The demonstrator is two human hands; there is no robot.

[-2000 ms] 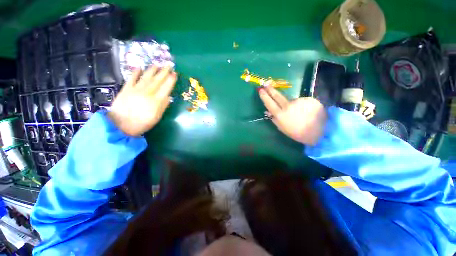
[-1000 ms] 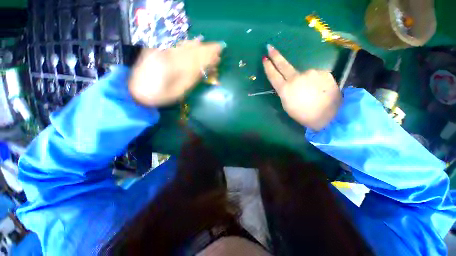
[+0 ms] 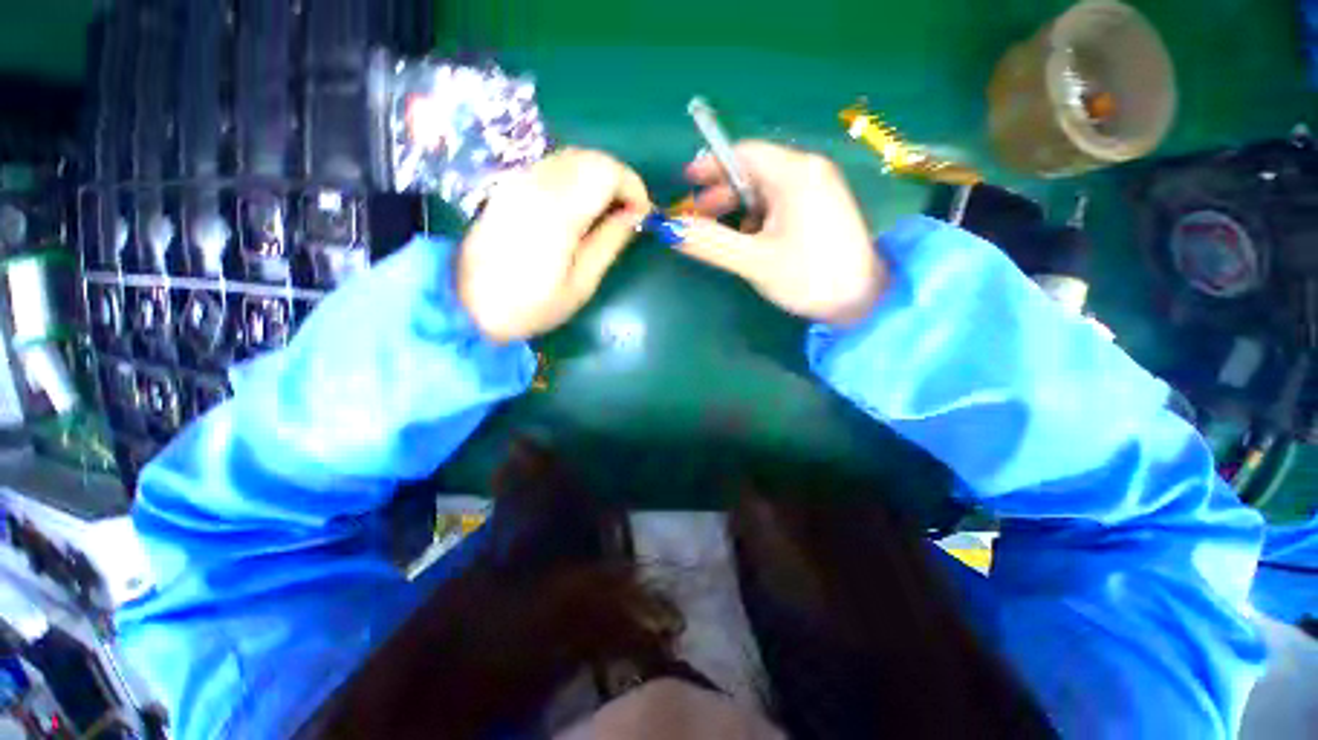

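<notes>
My left hand (image 3: 546,239) is pinched shut at thumb and forefinger on something tiny, too blurred to make out. My right hand (image 3: 792,231) holds a slim silver-grey tool (image 3: 720,149) pointing up and away between its fingers. Its blue-tipped fingers meet the left fingertips above the mat. A small amber bit (image 3: 682,208) shows by the right fingers, partly hidden. An amber flexible circuit strip (image 3: 896,151) lies on the green mat (image 3: 651,376), to the right of my right hand.
Black blister trays (image 3: 217,231) fill the left, with a crinkled silvery bag (image 3: 470,127) beside them. A tan tub (image 3: 1034,101) stands upper right. A dark flat object (image 3: 1005,217), partly hidden by my sleeve, and a black fan unit (image 3: 1211,253) are right.
My hands have come together from lying apart over the mat. My right hand now holds the slim tool. The amber strip was pushed rightward, nearer the tub. The view has shifted.
</notes>
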